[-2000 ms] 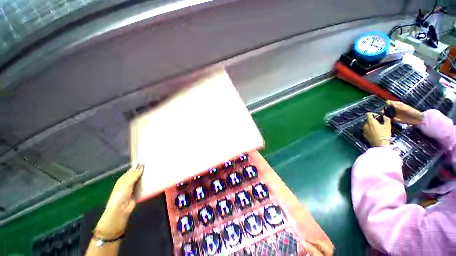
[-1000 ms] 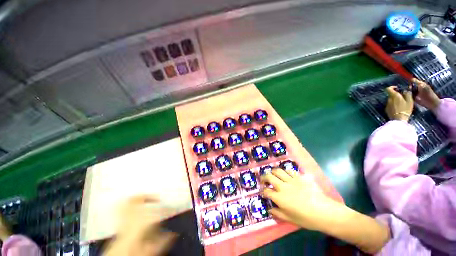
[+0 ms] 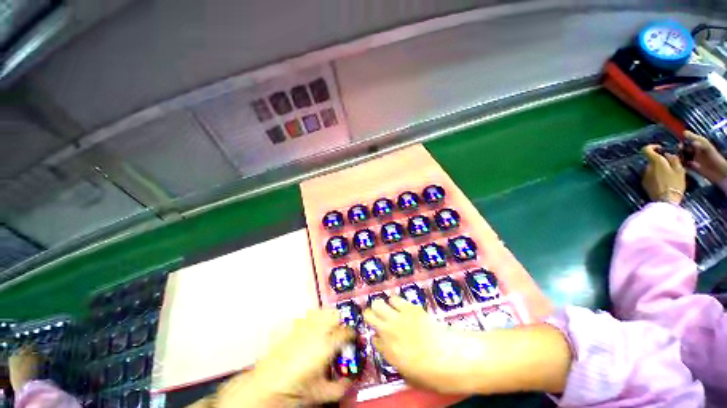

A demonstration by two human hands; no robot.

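A clear blister tray (image 3: pixel 381 392) with rows of lit round smartwatch units (image 3: pixel 401 262) lies on a salmon pink sheet (image 3: pixel 363 176). Two pockets at the near right hold no watch. My left hand (image 3: pixel 307 358) is at the near left corner, its fingers around a lit watch unit (image 3: pixel 348 362). My right hand (image 3: pixel 418 344) is over the near rows, fingertips beside my left hand's; its palm side and what lies under it are hidden. A pale cardboard sheet (image 3: pixel 239 307) lies flat left of the tray, over a black mat.
Darker watch trays stand at left (image 3: pixel 119 343) and right (image 3: pixel 630 159). At right, a neighbour's hands (image 3: pixel 670 171) and pink sleeves are close. Another hand (image 3: pixel 25 366) shows at far left. A blue clock (image 3: pixel 666 43) is at the back right. A printed sheet (image 3: pixel 263 163) is on the back panel.
The cardboard sheet, first held up over the tray by my left hand, now lies at the left, released. My left hand has moved to the tray. My right hand has moved left across the near rows.
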